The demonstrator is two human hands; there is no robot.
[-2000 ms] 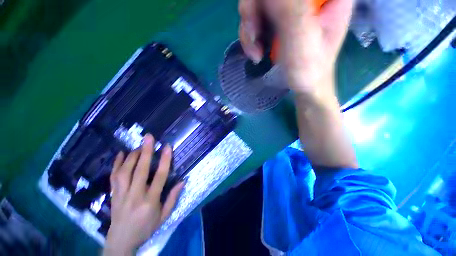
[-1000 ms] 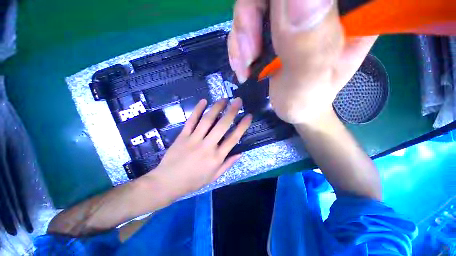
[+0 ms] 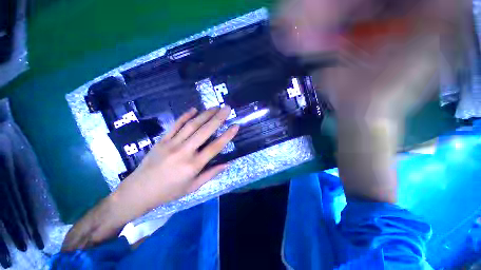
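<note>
A black plastic housing [image 3: 242,63] lies flat on a whitish bubble wrap sheet [image 3: 274,157], with small pale pieces or openings on it. My bare left hand [image 3: 182,153] lies on the housing's near side, fingers spread, holding nothing. My right hand [image 3: 369,63] is close to the camera and strongly blurred, above the housing's right end. It is closed around an orange and black electric screwdriver [image 3: 377,29]. A dark part of the driver points left over the housing. The bit tip and any screw cannot be made out.
The green-matted bench [image 3: 58,47] lies under the wrap. Dark panels in cloudy wrap [image 3: 18,195] stand at the left edge, and more wrapped items [image 3: 458,79] show at the right edge. My blue sleeves are at the bottom, with a bright blue floor [image 3: 448,174] at the lower right.
Since one second ago, my right hand and the driver have moved right, off the middle of the housing. The round grey screw tray is now hidden. My left hand still lies on the housing.
</note>
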